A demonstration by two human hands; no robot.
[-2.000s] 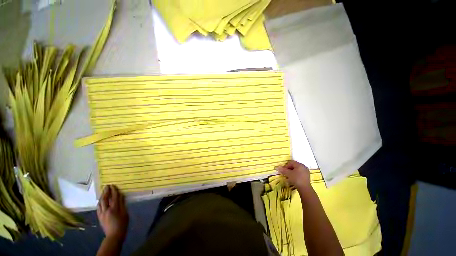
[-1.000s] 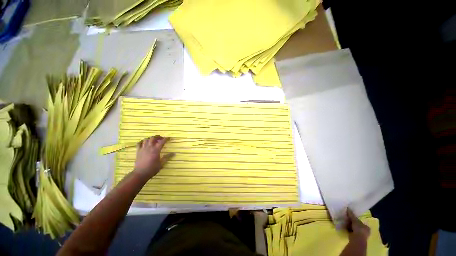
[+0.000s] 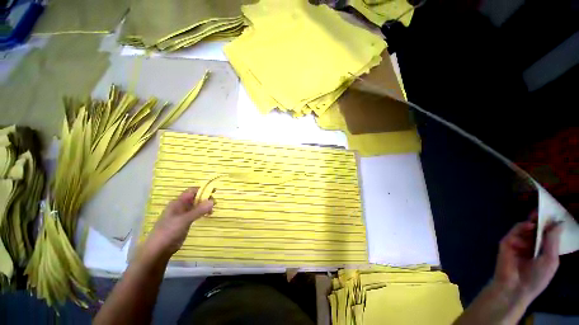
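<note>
A block of narrow yellow strips (image 3: 273, 222) lies in parallel rows on a board in front of me. My left hand (image 3: 174, 222) is over its left part and holds a loose yellow strip (image 3: 206, 188) between thumb and fingers; the strip curls up at the fingers. My right hand (image 3: 527, 254) is at the far right, past the table edge, gripping the near end of a grey sheet (image 3: 555, 222). The sheet is raised and seen nearly edge-on, its far end by the upper yellow stack.
A strip bundle (image 3: 95, 152) lies left of the rows, with folded yellow pieces (image 3: 18, 190) beyond. Wide yellow panels (image 3: 305, 54) are stacked at the top on brown cardboard (image 3: 381, 114). Another yellow stack (image 3: 406, 301) sits near my body. White sheet (image 3: 397, 203) shows at right.
My right hand has lifted the grey sheet off the table and swung it rightward, uncovering brown cardboard and white sheet. My left hand, earlier at the board's edge, now grips the loose strip.
</note>
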